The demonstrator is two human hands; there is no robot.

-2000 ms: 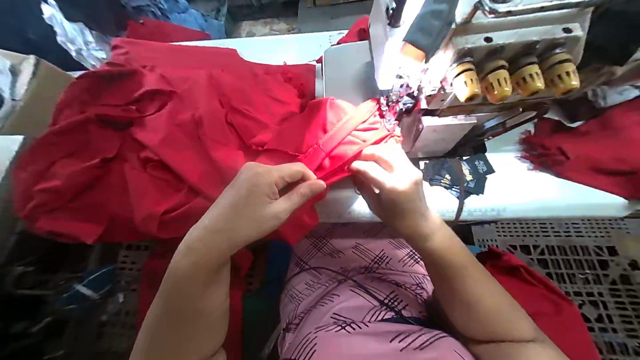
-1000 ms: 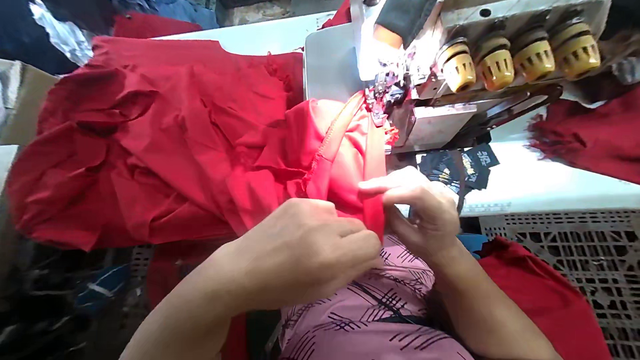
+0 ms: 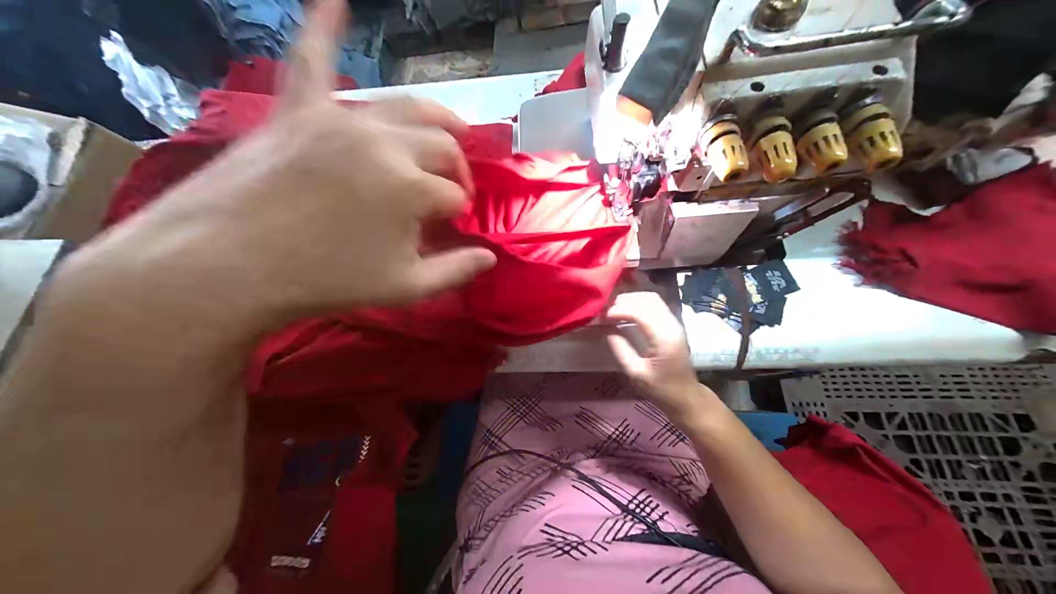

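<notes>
Red fabric (image 3: 544, 289) lies bunched across the left of the machine table, its right end under the lit needle and presser foot area (image 3: 631, 177) of an overlock sewing machine (image 3: 825, 70). My left hand (image 3: 371, 173), blurred, is raised over the fabric with its fingers apart and nothing seen in them. Just below the machine's front plate, my right hand (image 3: 652, 346) is at the fabric's right edge, thumb and forefinger apart; whether the fingertips touch the cloth is unclear. Small black labels (image 3: 738, 293) bearing writing lie to the right of this hand.
More red cloth (image 3: 965, 247) lies on the table at right. Another red piece (image 3: 874, 503) hangs by a white plastic crate (image 3: 932, 445). A cardboard box (image 3: 91, 177) stands at far left. Yellow tension knobs (image 3: 775, 153) project from the machine above the table.
Both hands held the fabric's near edge together a second ago. My left hand has let go and moved up and left over the cloth; my right hand's fingers have parted.
</notes>
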